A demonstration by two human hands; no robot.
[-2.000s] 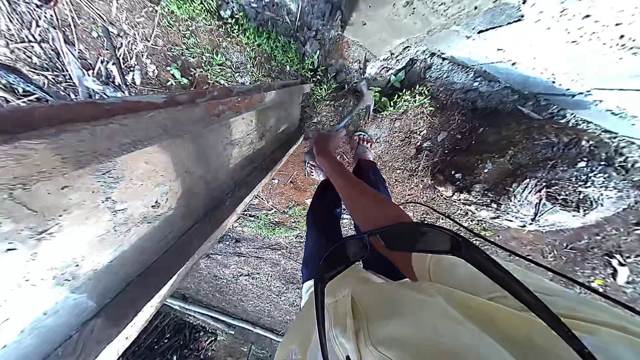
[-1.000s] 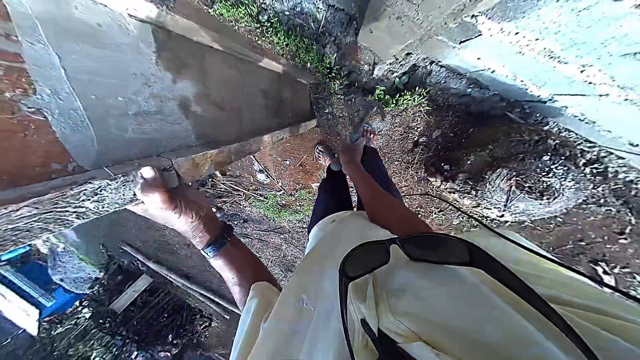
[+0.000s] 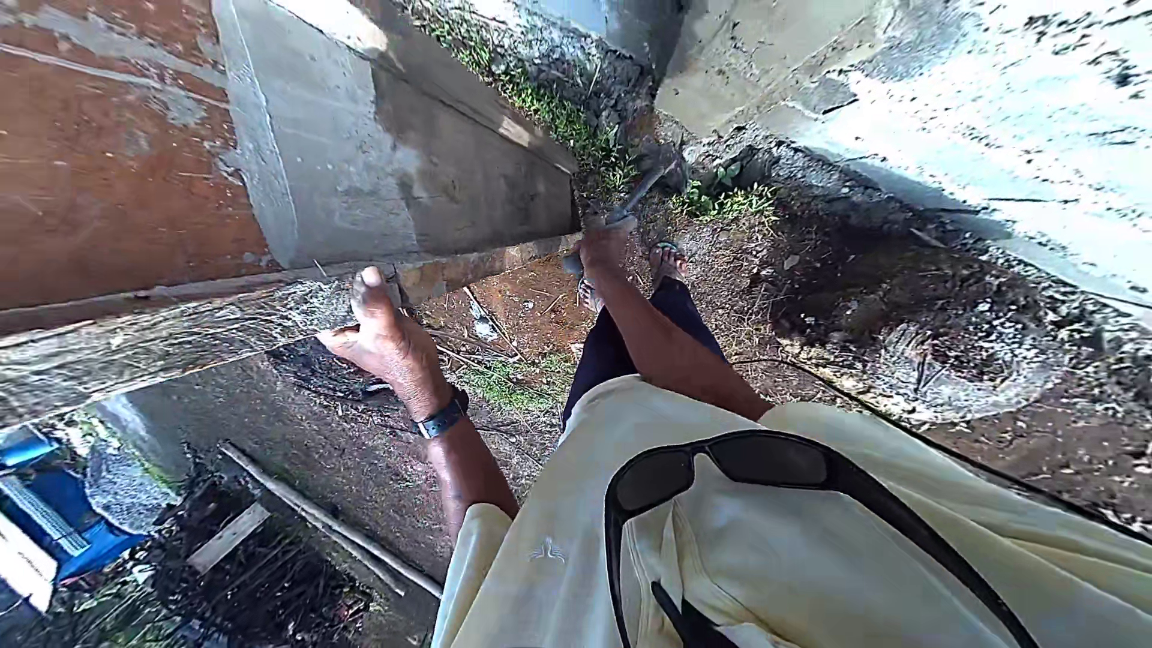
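My left hand [image 3: 385, 335], with a dark watch on its wrist, lies against the end of a rough board [image 3: 180, 346] along the foot of the wall, thumb on the near end and palm toward it. My right hand [image 3: 605, 245] is closed around the handle of a hammer-like tool [image 3: 641, 193], whose head is blurred near the wall's far corner. The grey plastered wall [image 3: 333, 153] stands left of the tool, with a red-brown part [image 3: 108, 171] beyond my left hand.
Sandalled feet [image 3: 668, 261] stand on bare soil. Weeds [image 3: 733, 205] grow beside a concrete slab [image 3: 972, 117]. A long pole [image 3: 328, 522], dark debris and blue items [image 3: 85, 522] lie lower left. A black cable [image 3: 864, 409] crosses the ground at right. Sunglasses [image 3: 765, 459] hang on the shirt.
My left hand, out of view two seconds ago, has come in at the left beside the wall. My right hand still holds the tool. The view has shifted along the wall.
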